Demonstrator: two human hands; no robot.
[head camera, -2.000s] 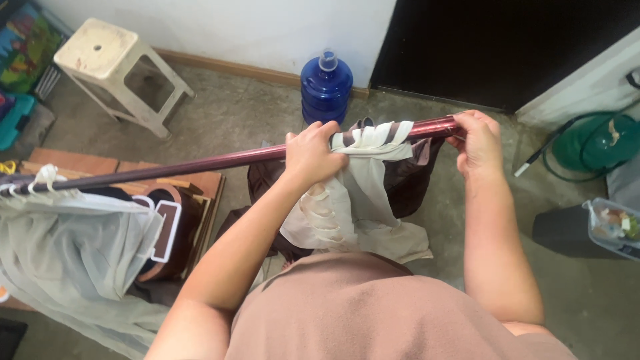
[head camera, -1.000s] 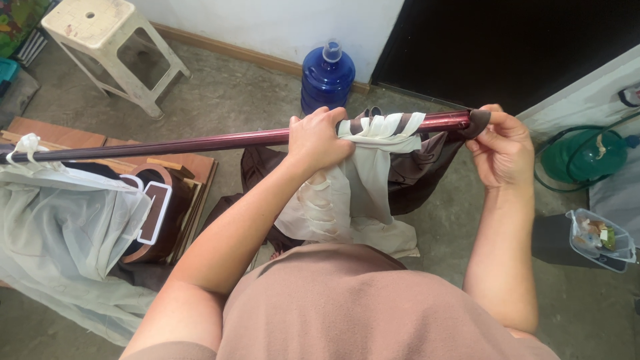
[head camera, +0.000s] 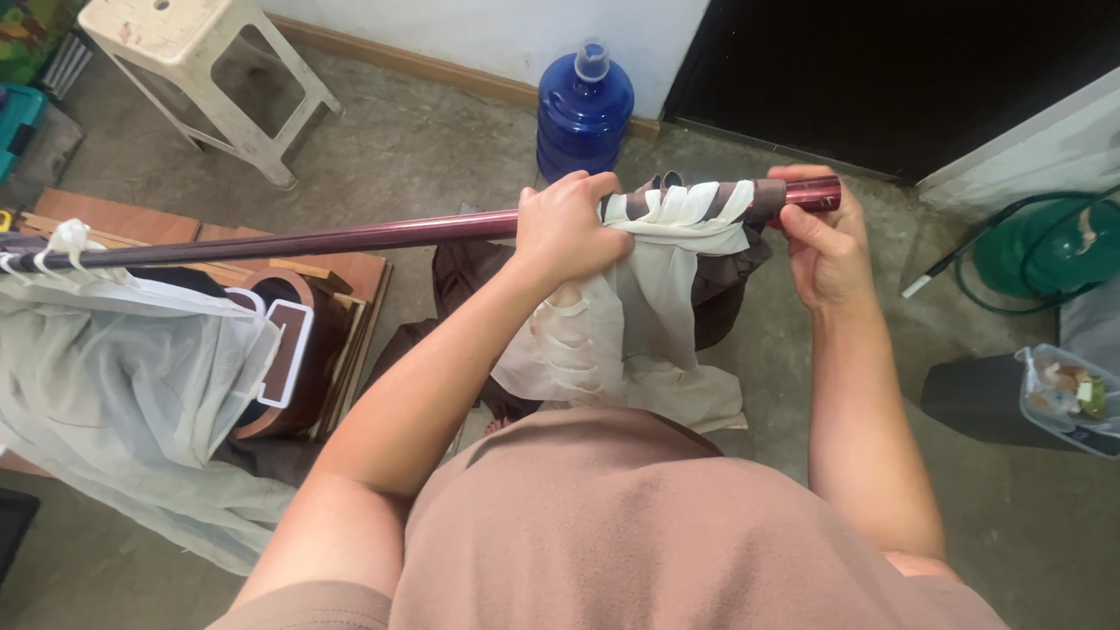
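A dark red metal curtain rod runs across the view from the left edge to my right hand. My left hand is closed around it, beside gathered loops of a white curtain. A brown curtain shares that stretch, its band around the rod just right of the white loops. Beyond this band the rod's bare end shows, with my right hand's thumb and fingers around it. Farther left, a sheer pale curtain hangs from the rod by loops.
A blue water jug stands by the wall, and a white plastic stool is at the upper left. Wooden boards and a brown container lie at left. At right are a grey bin and a green tank with a hose.
The brown band has passed onto the rod's right end, which shows bare beyond it; a second ago the brown cloth was at the tip in my right hand. My left hand stays around the rod.
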